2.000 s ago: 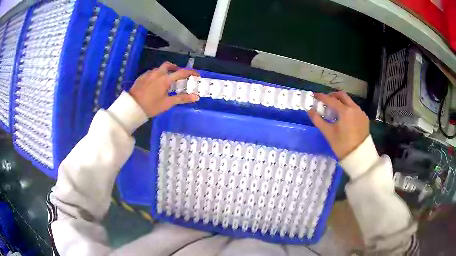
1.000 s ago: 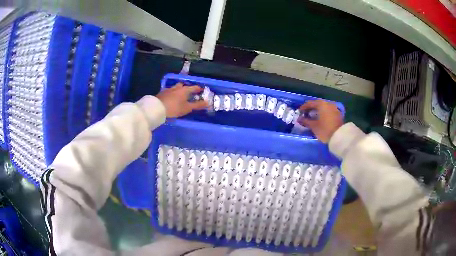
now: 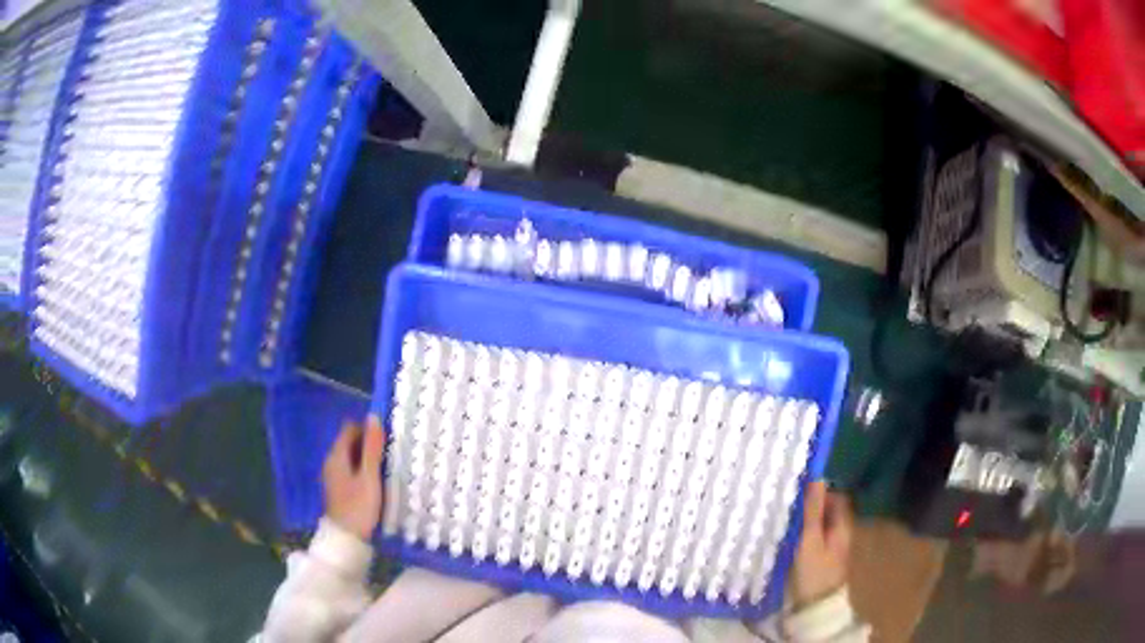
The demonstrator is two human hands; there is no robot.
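A blue tray (image 3: 609, 327) filled with rows of white chargers (image 3: 603, 465) is close in front of me. My left hand (image 3: 355, 479) holds its left side. My right hand (image 3: 824, 540) holds its right side. The fingers under the tray are hidden. Behind it is a second blue tray (image 3: 433, 214) with an uneven row of white chargers (image 3: 609, 264) inside, some tilted at its right end. The front tray covers the rest of it.
Several filled blue trays (image 3: 151, 251) stand at the left. A beige vented box (image 3: 979, 239) is at the right. A black fixture with a red light (image 3: 963, 516) and white pieces (image 3: 986, 469) sits at the lower right. A white post (image 3: 545, 82) stands behind.
The row of chargers held between my hands has been let go and lies in the rear tray. Both hands have moved down to the sides of the front tray.
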